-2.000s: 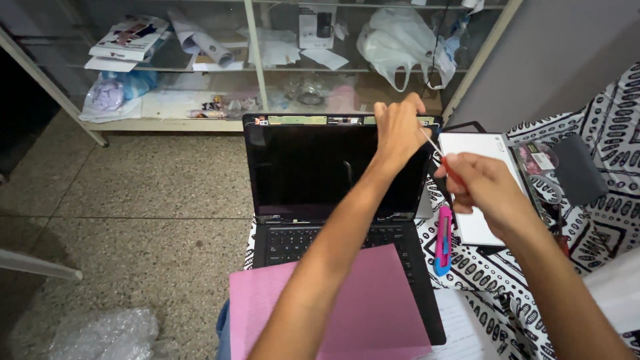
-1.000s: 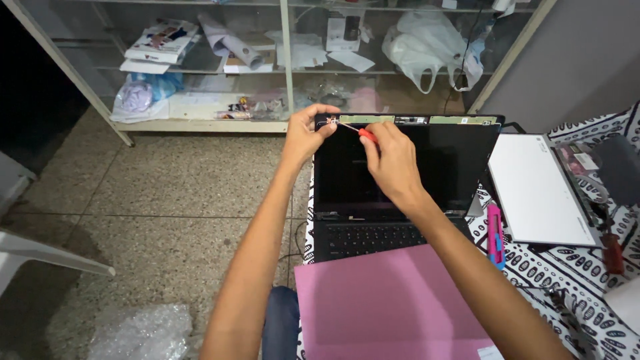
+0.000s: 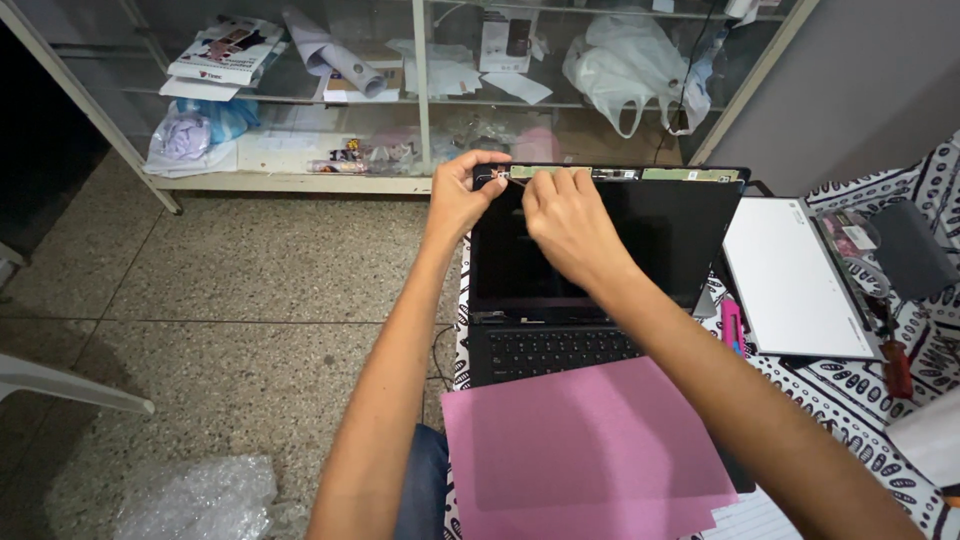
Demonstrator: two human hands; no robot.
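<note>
An open laptop has its screen panel (image 3: 652, 247) upright with the bezel off, and green strips (image 3: 551, 172) show along the top edge. At the upper left corner my left hand (image 3: 461, 191) grips the lid edge between thumb and fingers. Close beside it, my right hand (image 3: 566, 214) is closed around a screwdriver, mostly hidden by the fingers, its thin shaft (image 3: 516, 181) pointing at that corner. A pink sheet (image 3: 585, 450) covers the lower keyboard (image 3: 547, 349) and palm rest.
Right of the laptop lie a pink and blue cutter (image 3: 731, 326), a white panel (image 3: 799, 277), a red-handled screwdriver (image 3: 896, 371) and a dark grey block (image 3: 916, 247) on patterned cloth. A glass cabinet (image 3: 292, 182) stands behind. Bubble wrap (image 3: 199, 499) and a white chair leg (image 3: 82, 386) are at left.
Both hands were at the lid's right corner two seconds ago. They moved to its left corner by one second ago and remain there. The view has shifted.
</note>
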